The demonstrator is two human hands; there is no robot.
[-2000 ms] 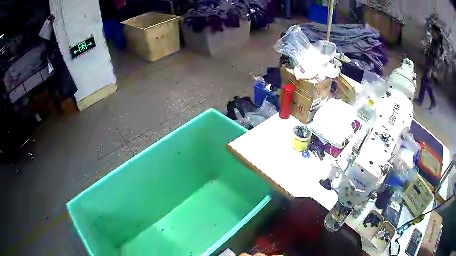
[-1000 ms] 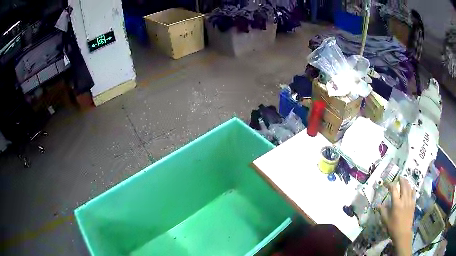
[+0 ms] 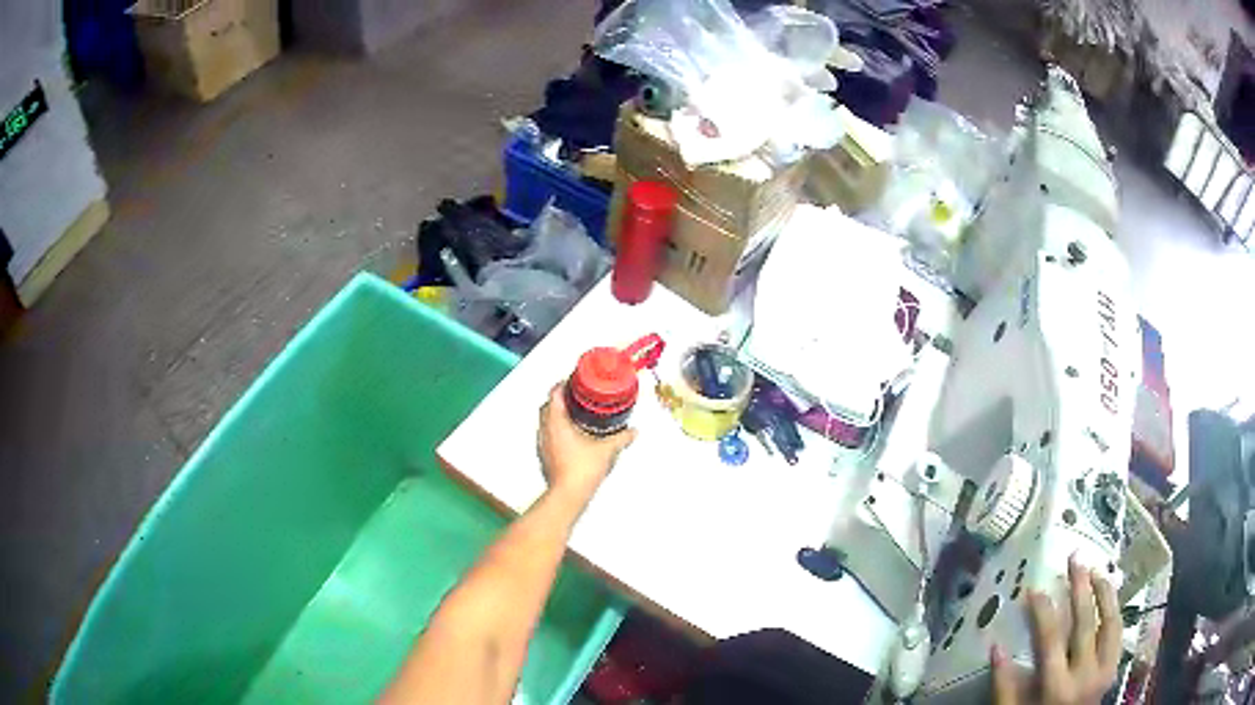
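Observation:
My left hand (image 3: 585, 448) is closed around a bottle (image 3: 606, 386) with a red lid and a red loop, upright over the white table (image 3: 482, 441) near its left edge. The lower part of the bottle is hidden by my hand. My right hand (image 3: 1074, 640) lies with spread fingers on the white sewing machine (image 3: 1060, 372) at the lower right. It holds nothing that I can see.
A green plastic bin (image 3: 317, 455) stands left of the table. On the table are a red cylinder (image 3: 643, 241), a carton (image 3: 716, 227) with clear bags on top, a yellow tub (image 3: 712, 393) with dark items, and a white folded pile (image 3: 833, 310).
My left hand has come into view with the red-lidded bottle in it. My right hand has moved lower on the machine. The view has shifted closer to the table.

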